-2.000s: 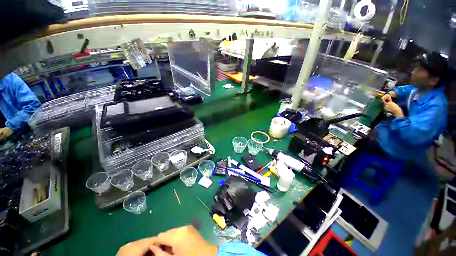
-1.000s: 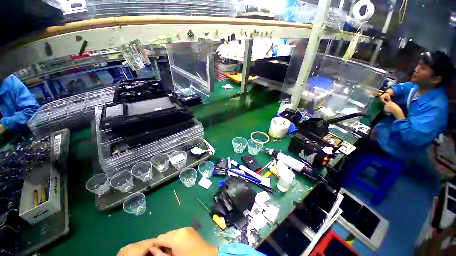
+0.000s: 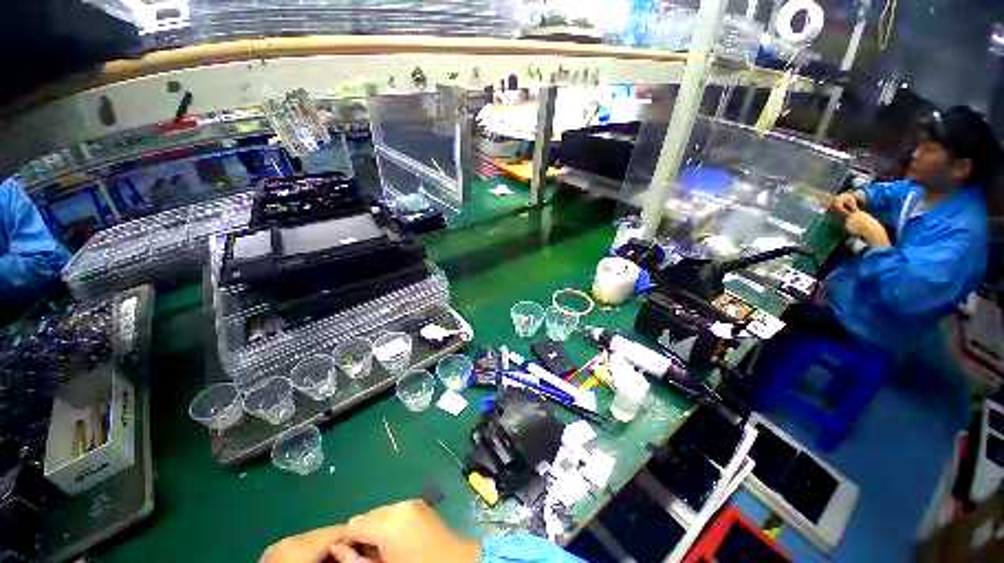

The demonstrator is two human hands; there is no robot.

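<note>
My right hand, with a blue sleeve, is at the bottom edge of the picture. My left hand is beside it at the lower left, touching or very near it. Both are cut off by the edge, and their fingertips are hidden, so I cannot tell whether they hold anything. In front of them on the green bench lie a black crumpled pile, white scraps and a yellow-handled tool. A clear cup stands to the left.
Several clear cups line the edge of a tray holding stacked clear trays with black panels. A white box is left. Right are an electric screwdriver, a white bottle and framed panels. A person in blue sits far right.
My hands stay almost in place. The person at far left has shifted, with the hand no longer visible. The person at right has moved the hands slightly.
</note>
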